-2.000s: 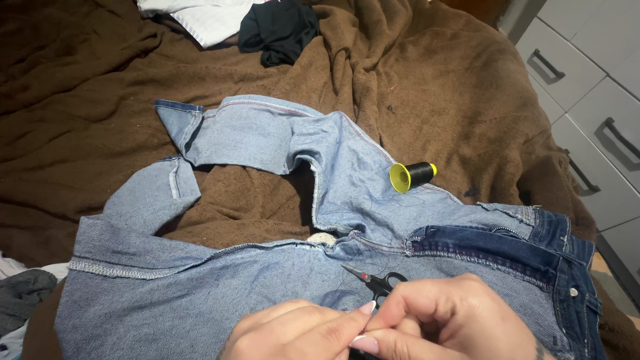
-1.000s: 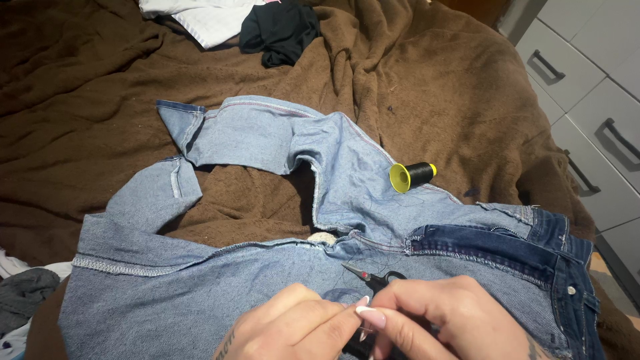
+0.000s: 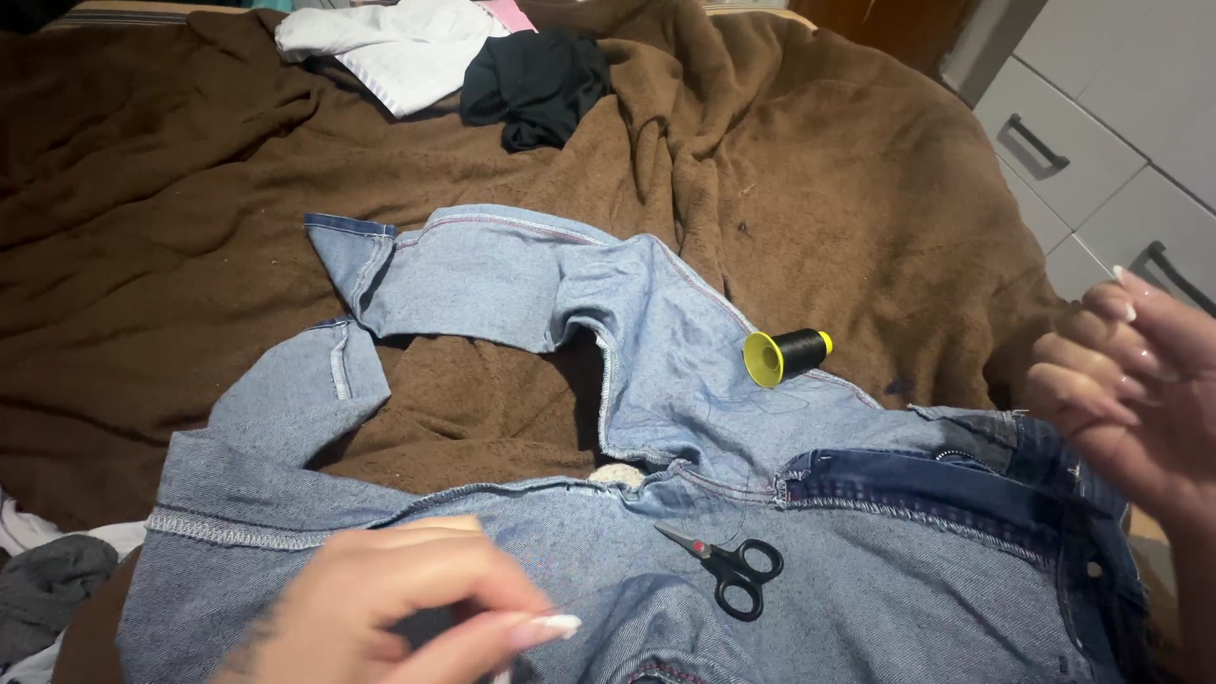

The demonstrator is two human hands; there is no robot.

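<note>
Inside-out blue denim jeans (image 3: 883, 560) lie spread before me. My left hand (image 3: 427, 608) is low over them, thumb and index finger pinched together, with a fine thread running off near the fingertips. Raised at the right edge, above the waistband, my right hand (image 3: 1130, 389) has curled fingers with thumb and index tips close; whether it holds a needle or thread end is too small to tell. Small black-handled scissors (image 3: 727, 570) rest on the denim between the hands. A spool of black thread (image 3: 801, 352) with yellow ends lies on the far leg, loose thread near it.
A brown blanket (image 3: 190, 256) lies under the jeans. White cloth (image 3: 418, 47) and black cloth (image 3: 537, 85) are at the far side, grey cloth (image 3: 57, 579) at the lower left. Light drawers (image 3: 1073, 123) with dark handles stand at the right.
My hands were together over the jeans near the scissors; now they are far apart, the right one raised toward the right edge and the left one moved left. The scissors show fully.
</note>
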